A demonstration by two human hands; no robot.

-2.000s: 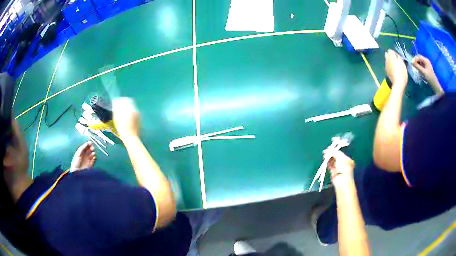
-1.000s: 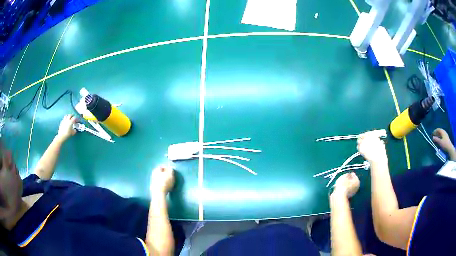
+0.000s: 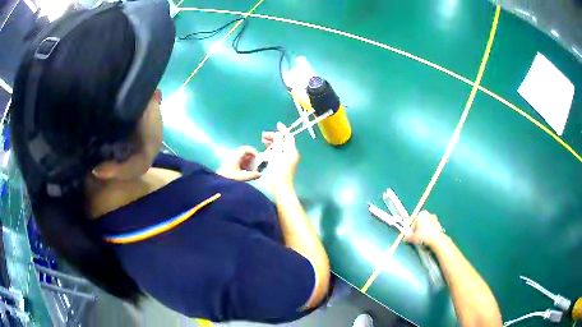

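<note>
My right hand (image 3: 424, 230) comes in from the lower right and is closed around several flat white wired units (image 3: 392, 211) over the yellow bench line. Their upper ends fan out past my fingers to the upper left, and blurred pale strands trail below the hand. Whether they touch the bench is hard to tell. My left hand is out of the picture.
A co-worker in a navy shirt (image 3: 217, 249) and cap fills the left, hands around a white piece. A yellow heat gun (image 3: 335, 121) stands beyond, by a black cord (image 3: 261, 49). Wired pieces (image 3: 552, 306) lie lower right; a paper sheet (image 3: 547, 92) lies upper right.
The view has swung left. My right hand has moved left across the bench to the units that lay across the yellow line and has closed on them. The co-worker's hands have come together.
</note>
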